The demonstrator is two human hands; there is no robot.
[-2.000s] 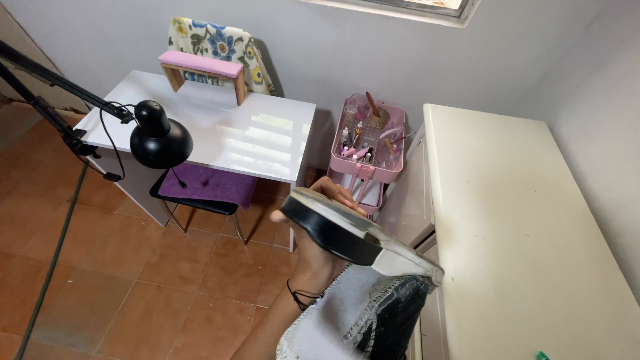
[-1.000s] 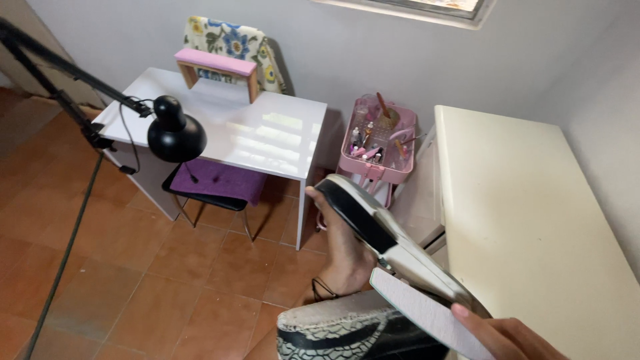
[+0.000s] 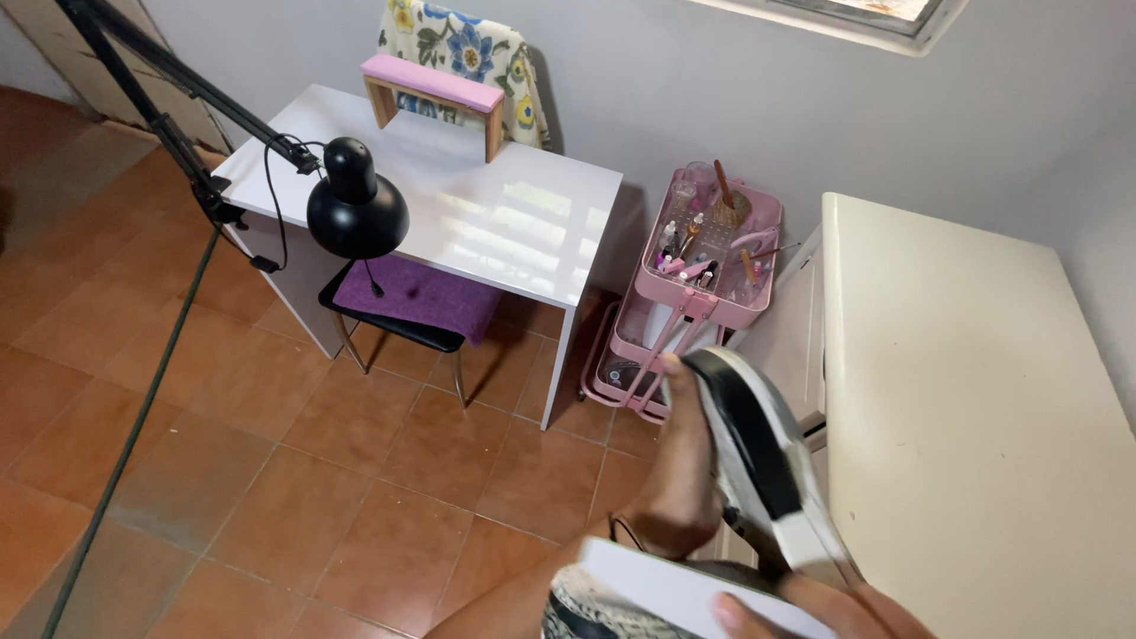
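My left hand (image 3: 679, 479), a dark cord at its wrist, grips the far end of a black-and-white shoe (image 3: 763, 435) from the left, thumb up by its rounded end. At the lower edge my right hand (image 3: 825, 608) touches the shoe's near end and has its thumb over a long, flat white piece (image 3: 670, 581). Whether that piece is joined to the shoe cannot be told. Below it, cut by the frame edge, lies a patterned black-and-cream item (image 3: 581, 612), perhaps part of a second shoe. The right palm is partly out of view.
A white desk (image 3: 426, 195) with a pink-topped armrest (image 3: 435, 82) and a black lamp (image 3: 357, 213) stands at the left. A chair with a purple cloth (image 3: 417, 297) is under it. A pink trolley (image 3: 750, 311) holds small bottles and brushes. A cream cabinet (image 3: 967, 399) stands right.
Two seconds ago only my left hand showed, on the shoe; my right hand and the white piece came in a second ago. The shoe is now more upright in view.
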